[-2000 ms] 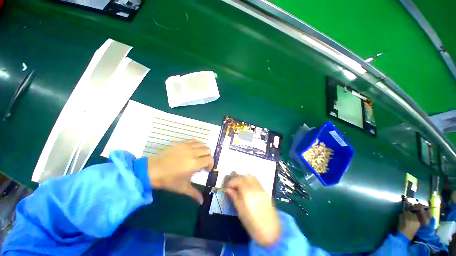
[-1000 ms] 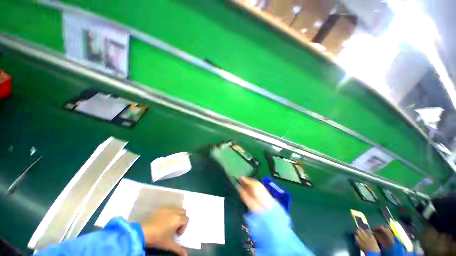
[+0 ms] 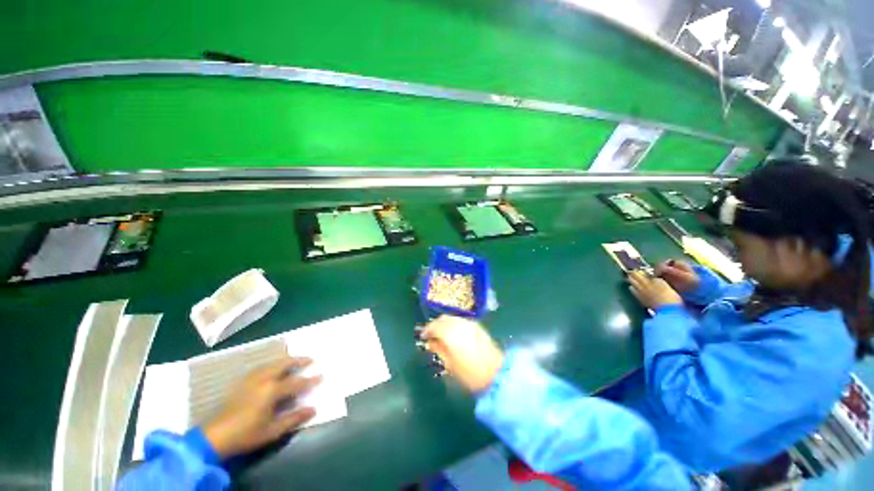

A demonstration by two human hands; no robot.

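Observation:
My left hand (image 3: 264,405) is spread over the ruled part of the white tape sheet (image 3: 335,350), with nothing visible in it. My right hand (image 3: 462,351) is just in front of the blue bin (image 3: 473,257), fingertips bent down at the small dark parts (image 3: 438,367). The fingers cover most of these parts, so I cannot tell if one is pinched. Small tan parts (image 3: 450,289) are heaped in the bin. An open tablet (image 3: 351,231) with a pale green area lies behind, near the divider, untouched.
More open tablets (image 3: 81,251) (image 3: 491,220) lie along the divider rail. Long pale strips (image 3: 86,398) are at the left, and a folded white pad (image 3: 233,305) lies beyond the sheet. A person in a blue smock (image 3: 747,355) works close at the right.
My right hand has let go of the tablet near the divider and moved down to the dark parts. My left hand has spread its fingers over the sheet. The view has turned right.

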